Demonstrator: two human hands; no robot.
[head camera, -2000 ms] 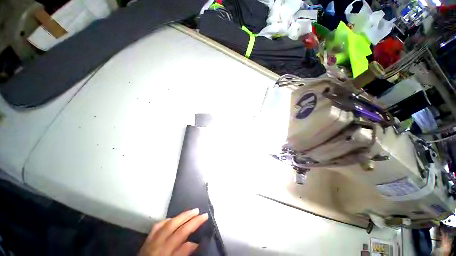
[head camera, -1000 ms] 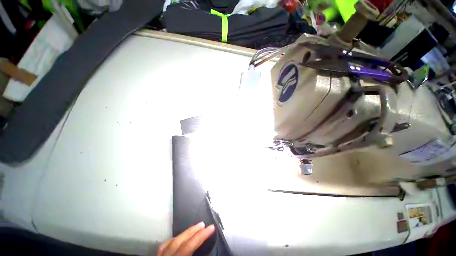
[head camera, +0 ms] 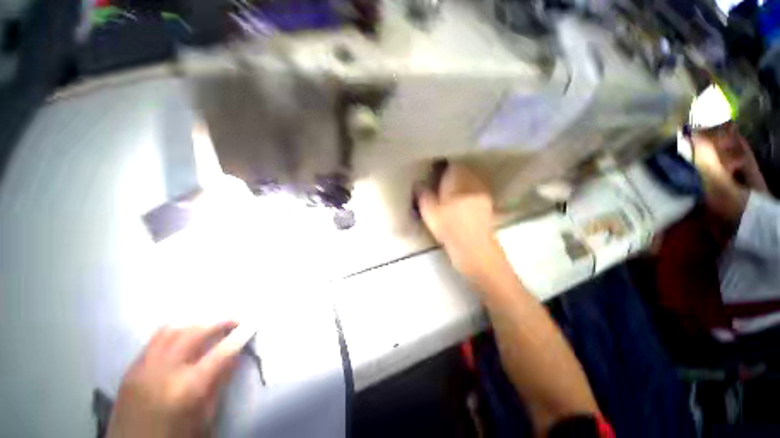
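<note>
The image is blurred and glare hides the needle area. A grey fabric panel (head camera: 295, 389), pale under the lamp, lies at the bottom centre. My left hand (head camera: 175, 376) is at its left side, fingertips together near a small dark line on the cloth; its grip is unclear. A small grey fabric piece (head camera: 168, 219) lies beyond it, left of the machine head. My right hand (head camera: 457, 210) is under the cream sewing machine arm (head camera: 436, 103), fingers bent, with something dark at the fingertips that I cannot make out.
A person (head camera: 727, 171) is at the right edge. A picture sticker (head camera: 603, 227) is on the table at the right. The white table's front edge (head camera: 419, 342) runs under my right forearm. Dark bundled cloth (head camera: 120, 38) is at the back left.
The view has swung right, so the machine and panel appear further left. My right hand and forearm have come into view under the machine arm. A person now shows at the right.
</note>
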